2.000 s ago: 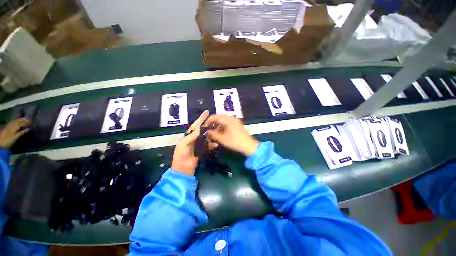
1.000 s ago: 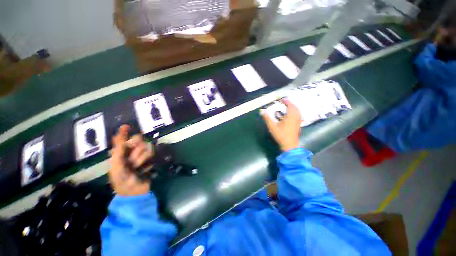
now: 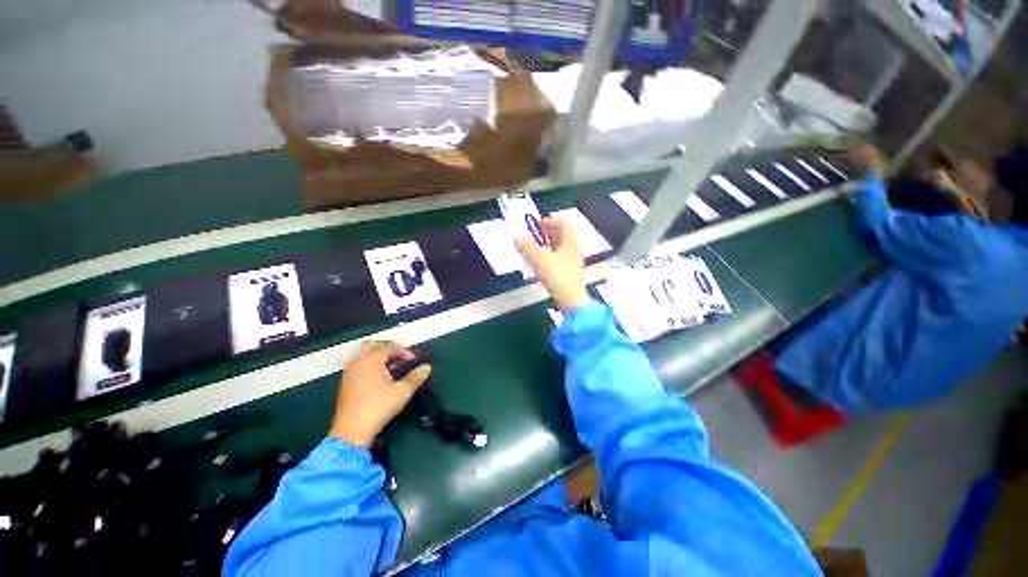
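Observation:
My right hand (image 3: 555, 262) holds a white leaflet (image 3: 522, 214) with a black ring picture over the belt, above a blank-looking white card (image 3: 494, 246). My left hand (image 3: 378, 392) is over the green bench near the belt's rail, with a small black cable (image 3: 408, 367) at its fingers. Another black cable (image 3: 454, 426) lies on the bench beside it. The manual stack (image 3: 665, 295) is fanned on the bench below my right hand. Black boxes with leaflets lie in a row on the belt; some leaflets, such as this one (image 3: 401, 278), carry a cable.
The cable pile (image 3: 90, 496) is at lower left. Beyond the belt are a torn brown carton (image 3: 395, 107) of leaflets and white plastic bags (image 3: 665, 107). A slanting grey post (image 3: 705, 141) stands behind the stack. Another person in blue (image 3: 936, 304) works at right, near a red object (image 3: 789, 411).
My right hand has moved from the manual stack up over the belt with a leaflet. My left hand has shifted right relative to the view. The view has turned.

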